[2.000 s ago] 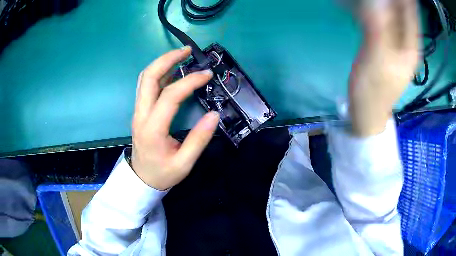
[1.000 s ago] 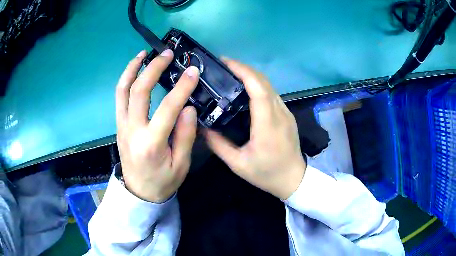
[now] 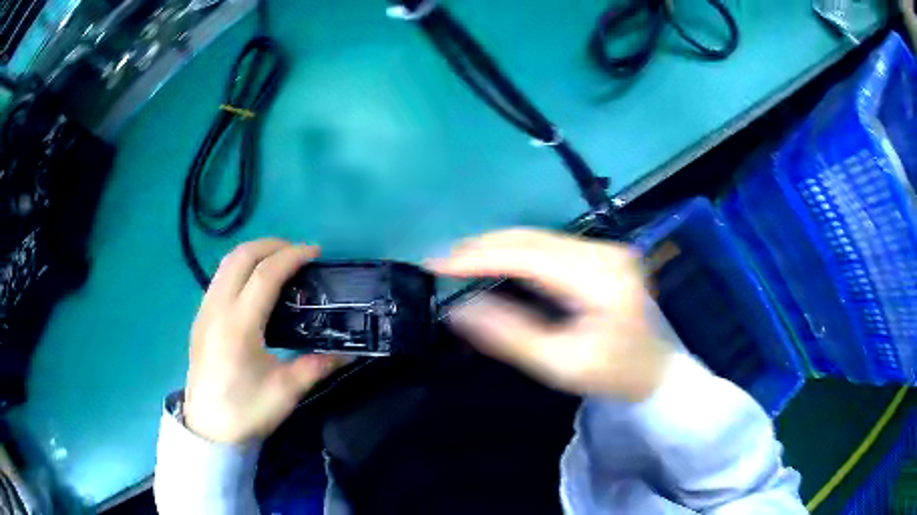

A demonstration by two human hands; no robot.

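A black open housing (image 3: 407, 312) with thin wires inside is held over the near bench edge. My left hand (image 3: 246, 337) grips its left end, fingers on the top edge and thumb below. My right hand (image 3: 563, 307) is blurred, at the right of the housing, fingers and thumb apart. A dark blurred shape shows by its palm; I cannot tell whether it is held. A black cord (image 3: 189, 236) runs from behind my left hand up to a loop bound with a yellow tie.
A black bundled line (image 3: 493, 86) with white ties hangs across the green bench (image 3: 347, 151). Coiled black cords (image 3: 628, 45) lie at the back. Dark units (image 3: 60, 201) are heaped at the left. Blue crates (image 3: 804, 231) stand beyond the bench edge at the right.
The view has swung to the right. The housing has turned to lie level and sits lower in view. My right hand has come off the housing's right side. My left fingers have left the inner wires.
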